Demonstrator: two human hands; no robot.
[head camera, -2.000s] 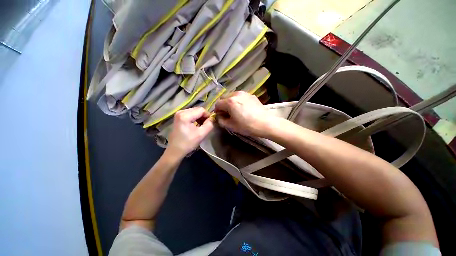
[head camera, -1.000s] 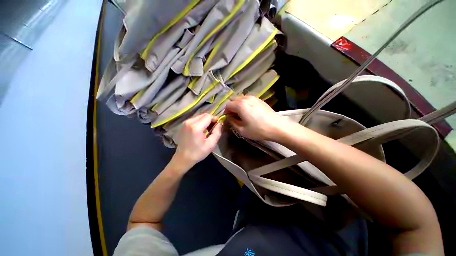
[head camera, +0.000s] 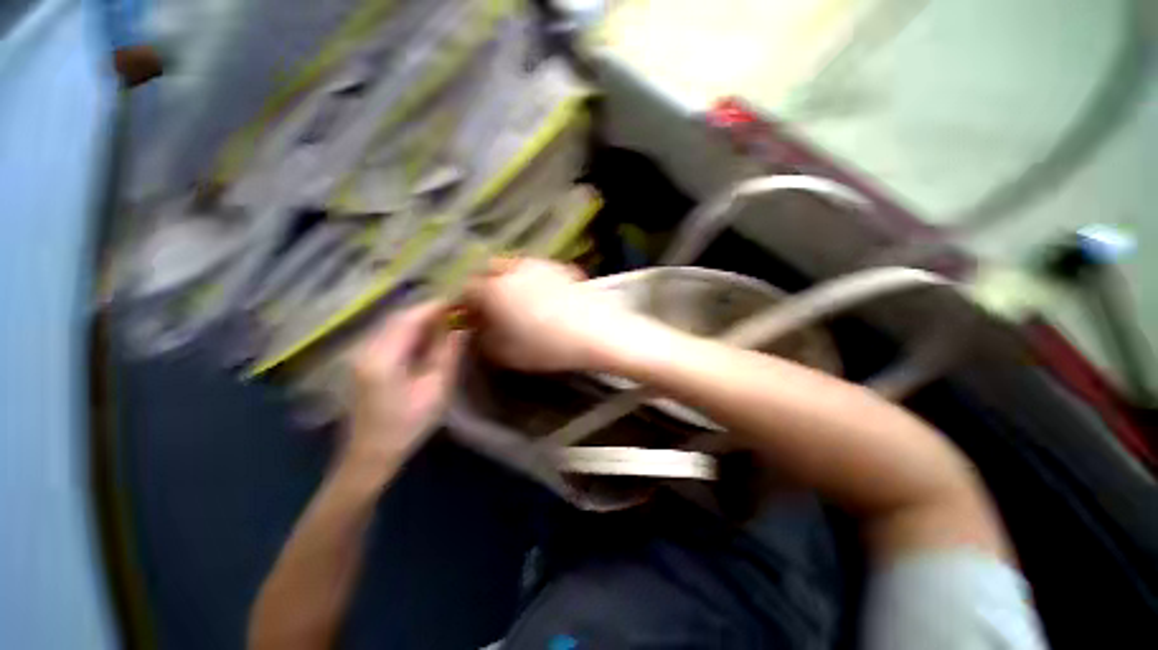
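Observation:
The frame is blurred. A beige tote bag lies over my lap with its mouth open towards me and its two handles standing in loops. My left hand and my right hand meet at the bag's far left corner. Both pinch the end of the yellow edge trim there, fingertips close together. The bag corner itself is mostly hidden by my fingers.
A pile of grey-beige bags with yellow lines lies just beyond my hands. The pale green worktable is at the upper right, with a red strip along its edge. A dark object with a shiny top is at the right.
The view has swung, so the pile, bag and hands sit further left and a dark object shows at the right. The hands keep their hold on the corner. The image has become blurred.

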